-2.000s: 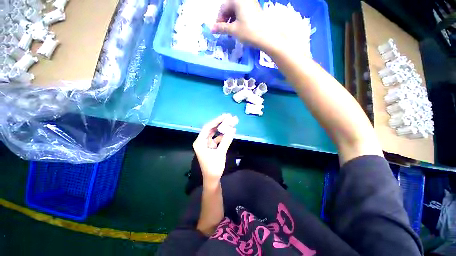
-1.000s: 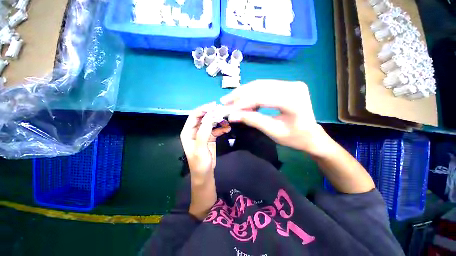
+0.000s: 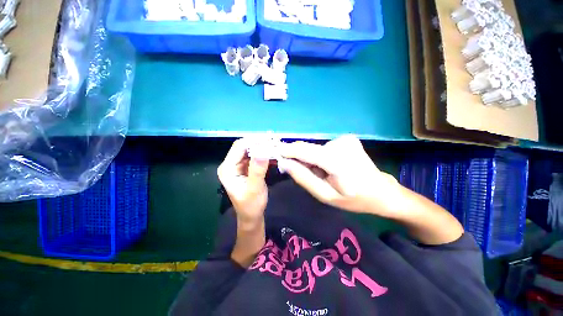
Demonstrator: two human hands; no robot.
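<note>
My left hand (image 3: pixel 242 176) is closed around a white plastic housing (image 3: pixel 264 147) just in front of the bench edge. My right hand (image 3: pixel 333 170) is against the housing from the right, thumb and fingers pinched at it; whether a small insert is between them cannot be seen. A loose cluster of white housings (image 3: pixel 252 74) lies on the green bench, some upright and some on their sides. Two blue bins (image 3: pixel 185 38) with white parts stand behind the cluster. Finished assemblies (image 3: pixel 487 62) stand close together on the right-hand cardboard.
Stacked cardboard sheets (image 3: pixel 457 111) lie at the right of the bench (image 3: pixel 179 99). A crinkled clear plastic bag (image 3: pixel 92 142) hangs over the bench edge at left, with cardboard and white parts. Blue crates (image 3: pixel 77 216) stand below the bench on both sides.
My right hand has come from the blue bins down to the housing at my left hand. Both hands are now together, slightly lower than a second ago. The view has shifted.
</note>
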